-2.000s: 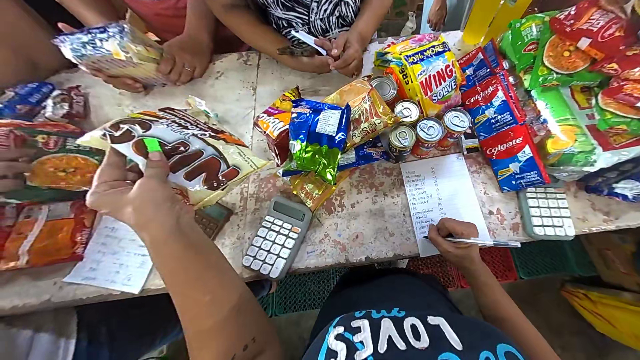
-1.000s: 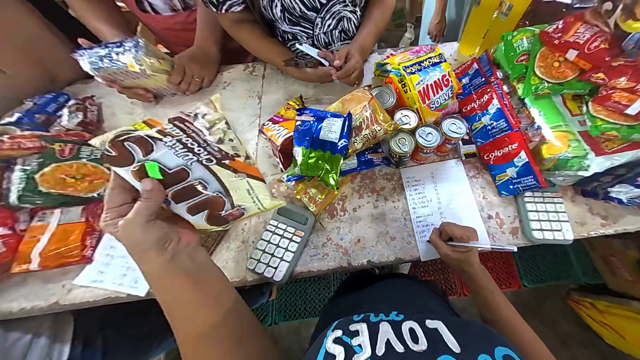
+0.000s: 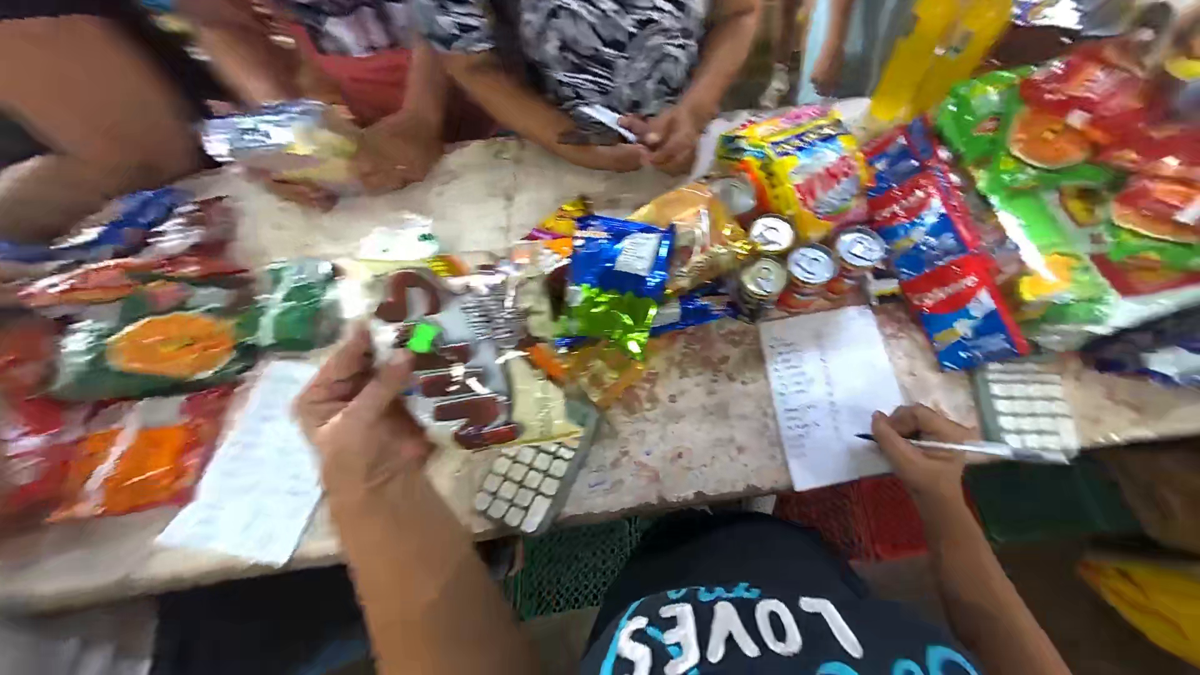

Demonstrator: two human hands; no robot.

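Observation:
My left hand [image 3: 366, 412] grips the left edge of a white chocolate snack bag [image 3: 469, 366] with brown lettering and a green sticker. The bag is held above the table and hides the upper part of a grey calculator [image 3: 530, 478]. With my right hand [image 3: 923, 450] I hold a pen [image 3: 984, 449], its tip over a handwritten paper list [image 3: 830, 394] lying on the table. Beyond the list stand several cans [image 3: 811, 267]. To their left lie a blue snack pack [image 3: 619, 253], a green foil pack [image 3: 614, 322] and a golden pack [image 3: 694, 225].
Detergent [image 3: 816, 169] and red-and-blue toothpaste packs [image 3: 966, 309] are behind and beside the cans. A second calculator [image 3: 1027, 403] lies right of my pen. Food packs [image 3: 169, 342] and another paper [image 3: 248, 469] lie left. People across the table hold a pack [image 3: 281, 141] and paper [image 3: 607, 122].
My left hand has moved the snack bag to the right; its lower end now covers part of the calculator, which showed whole before. My right hand stays at the list with the pen.

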